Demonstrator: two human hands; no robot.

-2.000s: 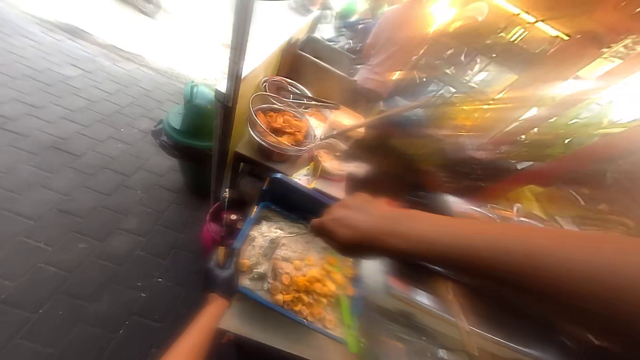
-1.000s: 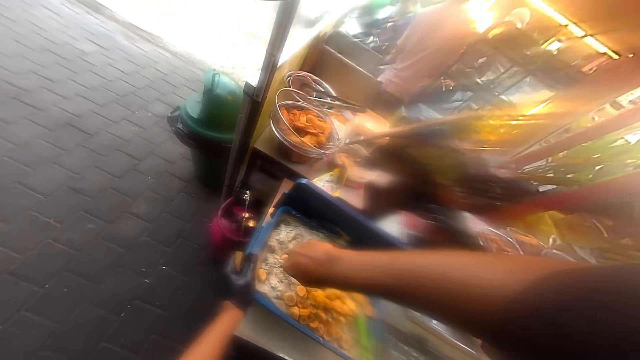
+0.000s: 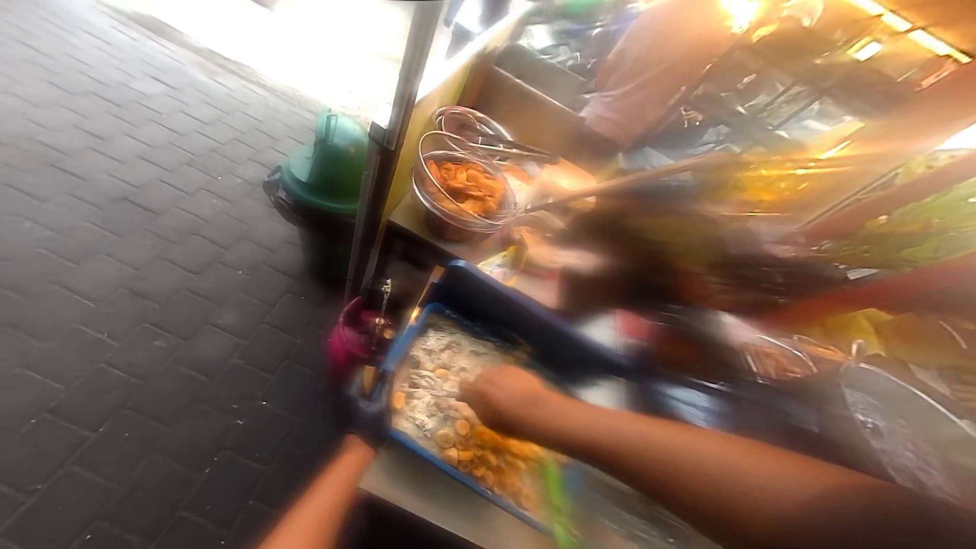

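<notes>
A blue tray (image 3: 457, 480) holds pale flour-like powder (image 3: 438, 358) and, toward its near end, yellow-orange round slices (image 3: 488, 457). Over the middle of the tray is my right hand (image 3: 507, 396), curled and low against the powder; blur and the turned hand hide its fingertips. My left hand (image 3: 366, 408), in a dark glove, is at the tray's left rim with a small tan thing by its fingers; whether it grips either is unclear. A blurred bright green thing (image 3: 559, 499) lies at the tray's near right.
Beyond the tray, a bowl of orange fried-looking pieces (image 3: 469, 187) stands by wire strainers (image 3: 473, 126). A magenta container (image 3: 351, 335) and a green-lidded bin (image 3: 328, 168) are left of a metal post (image 3: 396, 114). Another person's pink sleeve (image 3: 640, 69) shows behind; a metal pan (image 3: 903, 427) is at right.
My right hand has moved from near the tray's far right side down and inward over the powder. My left hand stays by the left rim.
</notes>
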